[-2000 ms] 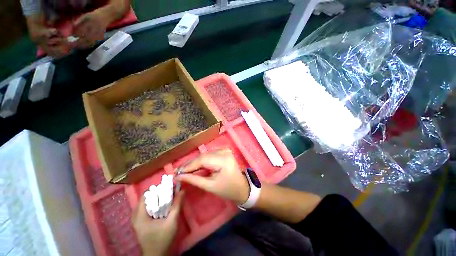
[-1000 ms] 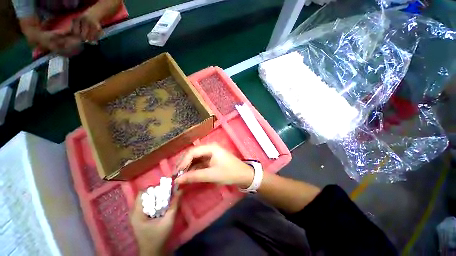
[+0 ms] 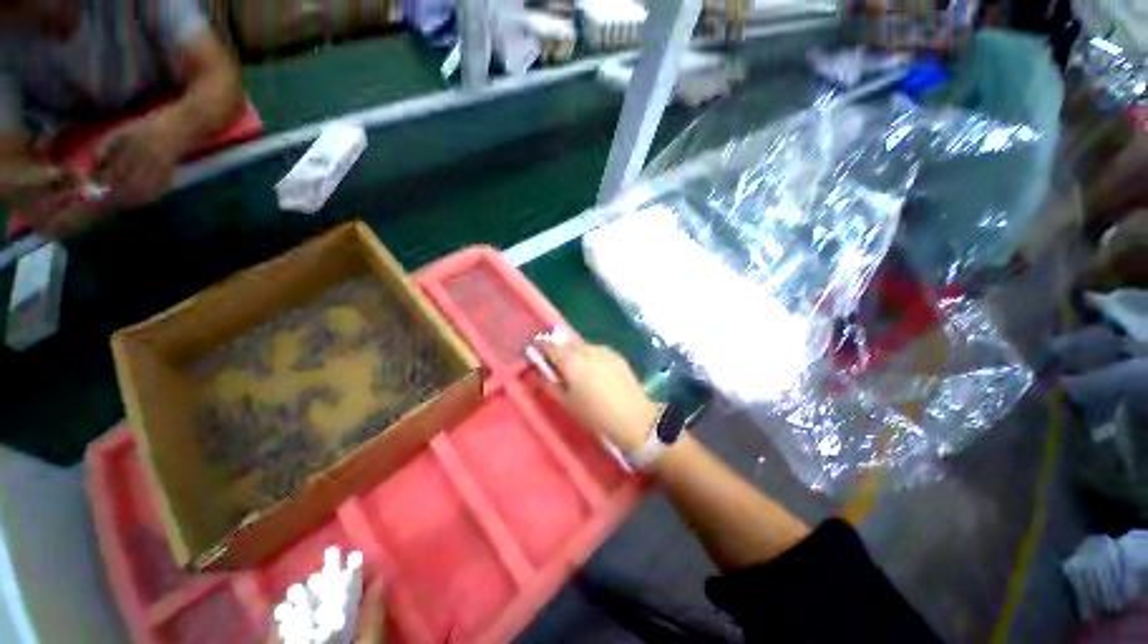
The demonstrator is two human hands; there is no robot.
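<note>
My left hand (image 3: pixel 368 614) is mostly cut off by the bottom edge and holds a bunch of white tubes (image 3: pixel 320 601), their round ends up. My right hand (image 3: pixel 597 393), with a pale wristband, is over the right side of the pink-red tray (image 3: pixel 434 528). Its fingers are at the upper end of the loose white sticks, which it largely covers; the grip is blurred. The open cardboard box (image 3: pixel 434 415) rests on the tray, with small grey-brown metal parts (image 3: pixel 315 377) scattered inside.
A clear plastic bag (image 3: pixel 869 415) with a dense white block (image 3: pixel 705 302) lies at the right. A white foam box (image 3: pixel 38 528) is at the left edge. White cartons (image 3: pixel 322 166) lie on the green belt. A person's hands (image 3: pixel 132 164) work opposite.
My right hand has moved away from the bunch to the loose white sticks at the tray's right. The view has shifted, so my left hand and the bunch now sit lower, partly cut off.
</note>
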